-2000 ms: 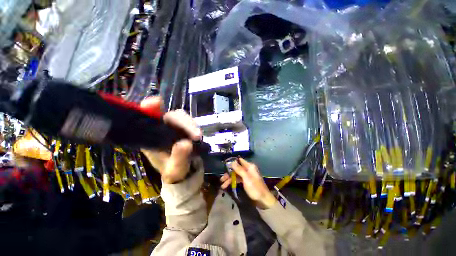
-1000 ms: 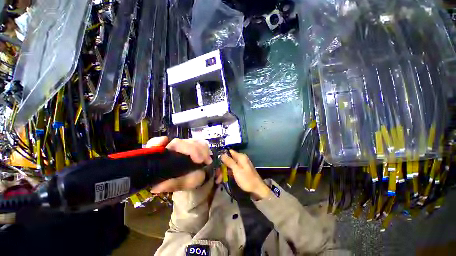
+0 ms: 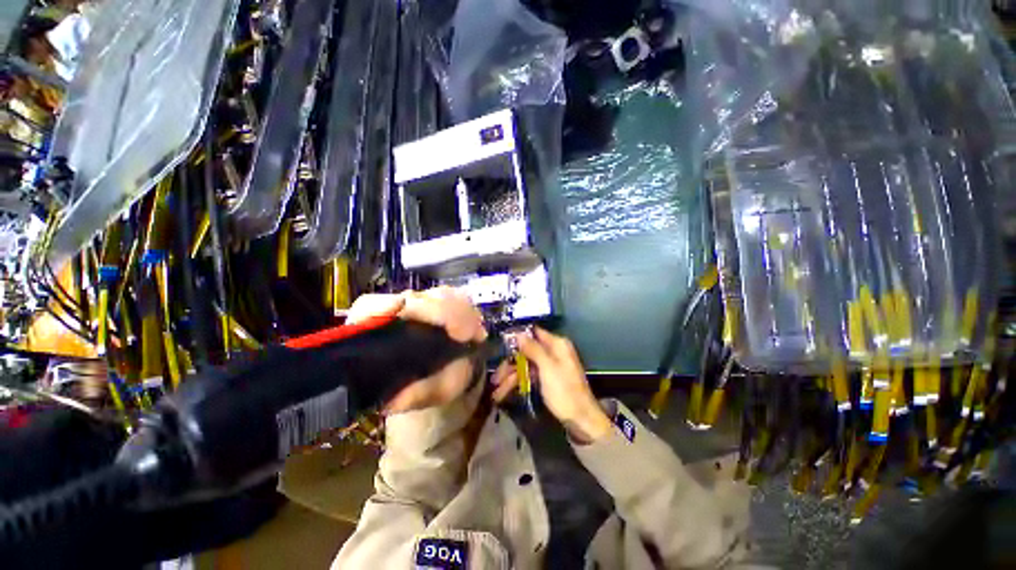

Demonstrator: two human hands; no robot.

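Observation:
My left hand [image 3: 429, 334] is closed around the thick black electric screwdriver [image 3: 323, 390] with a red strip, which lies across the view from the lower left. Its tip end is at the front of the white screw feeder [image 3: 457, 251], close to my right fingertips; the exact contact is hidden or blurred. My right hand [image 3: 552, 373] pinches a small silver-black module [image 3: 514, 340] in its fingertips. A yellow-sleeved cable tail [image 3: 524, 376] hangs down from it.
Clear blister trays [image 3: 145, 123] with cables stand at the left; another tray stack [image 3: 858, 267] is at the right, with yellow cable tails over the bench edge. Crumpled film [image 3: 507, 56] and black parts lie behind the feeder on the green mat [image 3: 624, 295].
Since two seconds ago, the screwdriver's back end has swung down in view and its tip end is closer to my right fingertips. Over the last second, the whole scene has shifted slightly right.

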